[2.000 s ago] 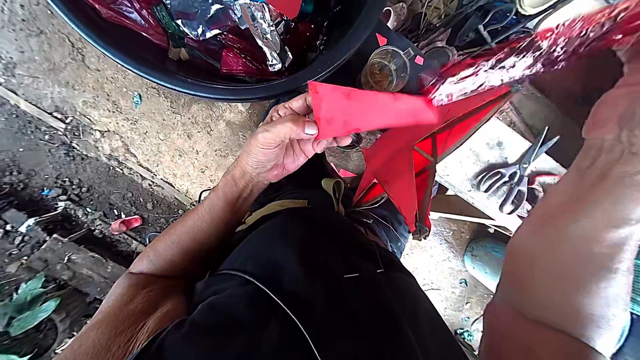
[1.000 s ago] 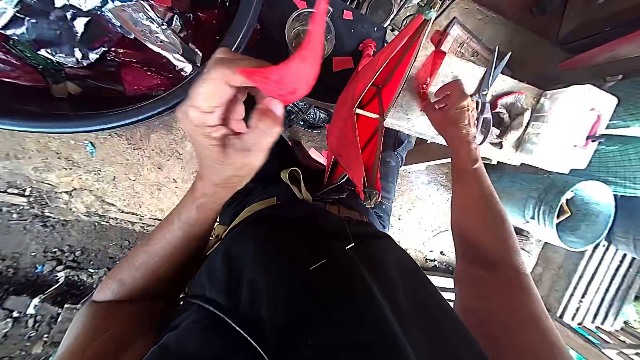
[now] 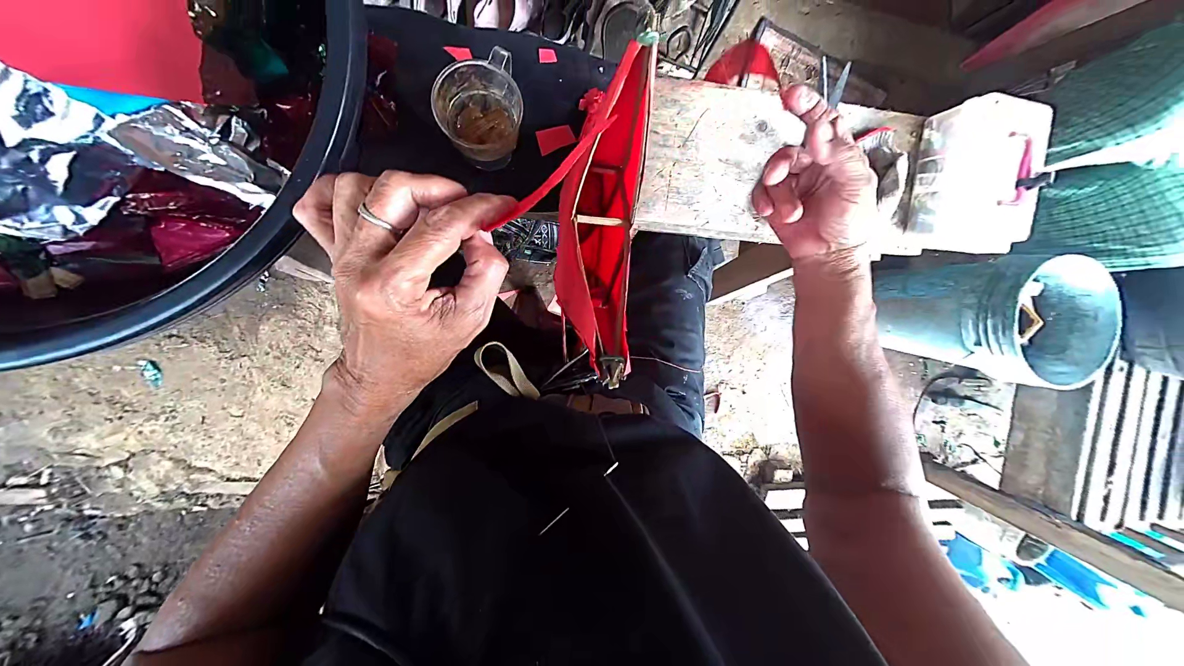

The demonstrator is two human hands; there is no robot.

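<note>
My left hand (image 3: 398, 268) pinches a narrow red strip (image 3: 546, 185) between thumb and fingertips. The strip's far end overlaps a red-covered frame (image 3: 601, 222) with thin crosspieces, standing on edge above my lap, between my hands. Over the wooden bench (image 3: 703, 157), my right hand (image 3: 819, 176) has its palm up and fingers partly curled, with nothing visible in them. Scissor blades (image 3: 837, 85) show just beyond its fingers; the handles are hidden. A piece of red film (image 3: 745, 65) lies beyond the bench's far edge, near those fingertips.
A black basin (image 3: 347, 92) at the left holds silver and red foil. A clear mug (image 3: 478, 109) with brownish contents stands on dark cloth among red scraps (image 3: 555, 140). A whitish plastic container (image 3: 980, 176) sits at the bench's right end, above a bluish bucket (image 3: 1064, 319).
My right arm, raised with glossy red film two seconds ago, is now low over the bench. The red piece in my left hand pointed upward one second ago and now reaches toward the frame.
</note>
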